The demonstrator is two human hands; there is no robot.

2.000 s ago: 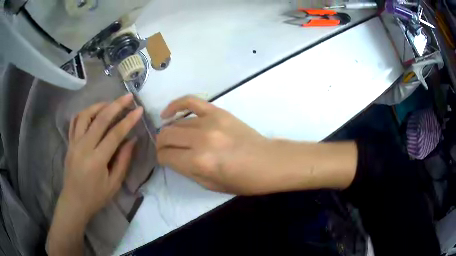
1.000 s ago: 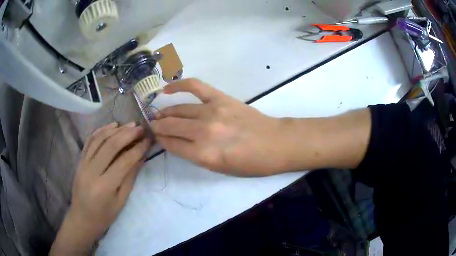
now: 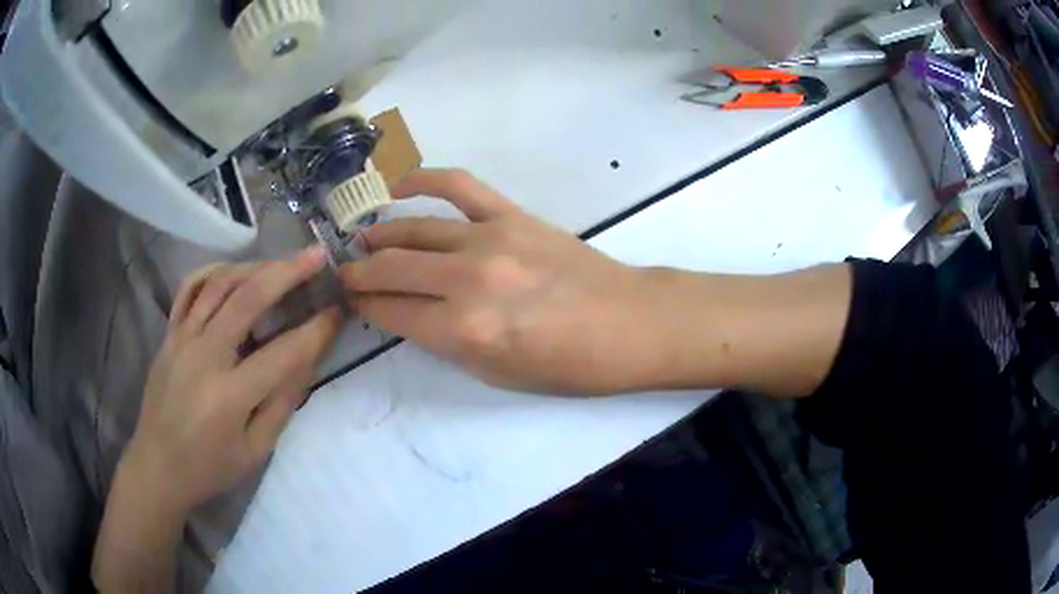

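Grey-brown fabric (image 3: 122, 273) lies to the left of the sewing machine's needle area and runs under my left hand. My left hand (image 3: 227, 366) lies on the fabric, fingertips at its edge just below the ribbed cream wheel (image 3: 359, 200). My right hand (image 3: 494, 290) is beside it, fingers bent at the same fabric edge, thumb near the wheel. The fingertips of both hands nearly meet. The presser foot area is partly hidden behind the wheel and fingers. Whether the right fingers pinch the edge is hard to see.
The white machine head (image 3: 116, 128) arches at upper left. Orange-handled thread snips (image 3: 761, 88) lie on the bed at upper right, near a purple-handled tool (image 3: 943, 73) and metal parts. A brown tab (image 3: 397, 144) stands behind the wheel. Loose thread (image 3: 436, 462) lies on the white table (image 3: 383, 499).
The fabric edge has shortened below my hands, leaving white table in view. My right hand has moved up to beside the wheel. The camera view has shifted slightly.
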